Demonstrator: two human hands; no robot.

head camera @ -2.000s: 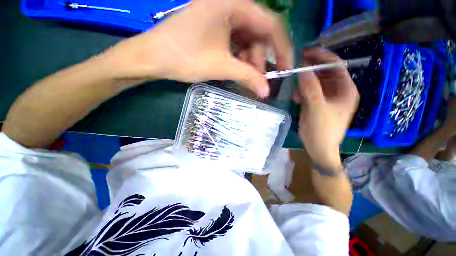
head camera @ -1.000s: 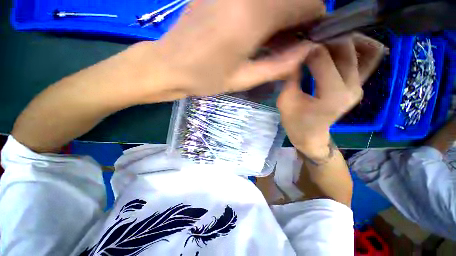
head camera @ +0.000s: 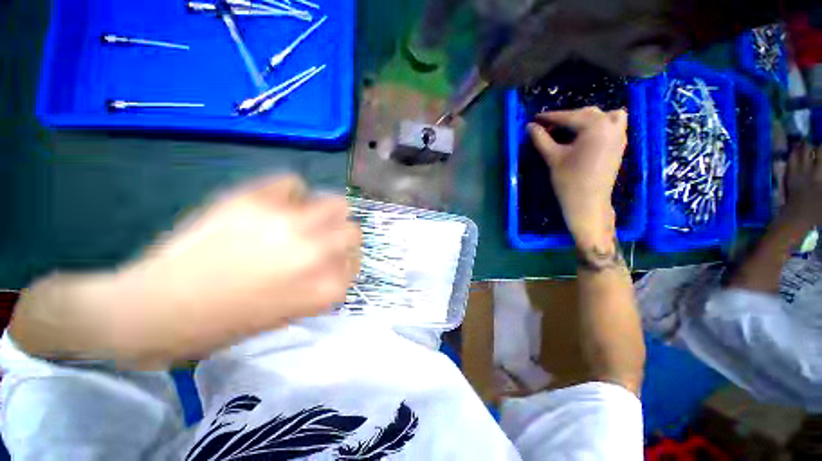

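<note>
My left hand (head camera: 293, 248), blurred, is over the left part of the clear plastic box (head camera: 467, 270), which holds rows of thin stemmed pieces (head camera: 383, 261). Its fingertips are hidden, so I cannot tell if it holds one. My right hand (head camera: 581, 140) is over the blue bin of black fittings (head camera: 534, 216), thumb and index finger curved towards each other; whether a fitting is between them I cannot tell. The silvery fixture block (head camera: 424, 142) with a dark round hole stands on the brownish base plate (head camera: 397, 180), with nothing seen in the hole.
A blue tray (head camera: 198, 131) at the upper left holds several stemmed pieces. The dark press lever (head camera: 622, 36) crosses the top right. A blue bin of silver-white parts (head camera: 698, 162) stands right of the black fittings. A neighbour's arm (head camera: 766, 243) is at the right edge.
My hands have moved apart from near the press: the left down to the clear box, the right to the black fittings. The fixture block is uncovered and more stemmed pieces show in the blue tray.
</note>
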